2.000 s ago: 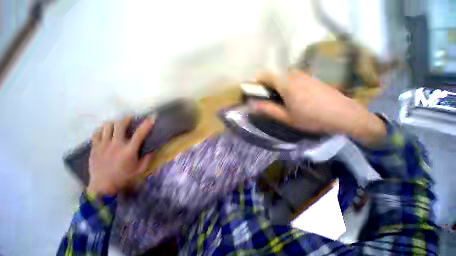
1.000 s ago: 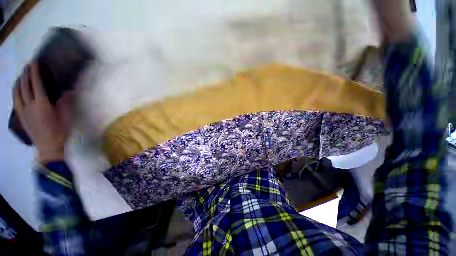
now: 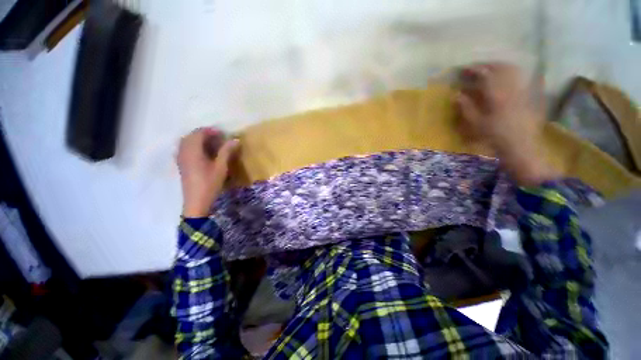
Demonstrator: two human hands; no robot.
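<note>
The garment lies along the table's near edge, with its purple, navy and white print hanging nearest me and a mustard band above it. My left hand grips the left end of the mustard band between thumb and fingers. My right hand is blurred over the band's upper right edge; whether its fingers hold the cloth cannot be told. A dark pressing block lies on the table at the upper left, away from my left hand.
The white table has faint brownish stains. At the right, a mustard-edged cloth piece lies on it. Dark items lie at the top left corner. Dark cloth bundles are below the near edge.
My left hand has left the block and moved right onto the mustard band. My right hand has come back from the far side to the band. The iron, seen two seconds ago, is out of view.
</note>
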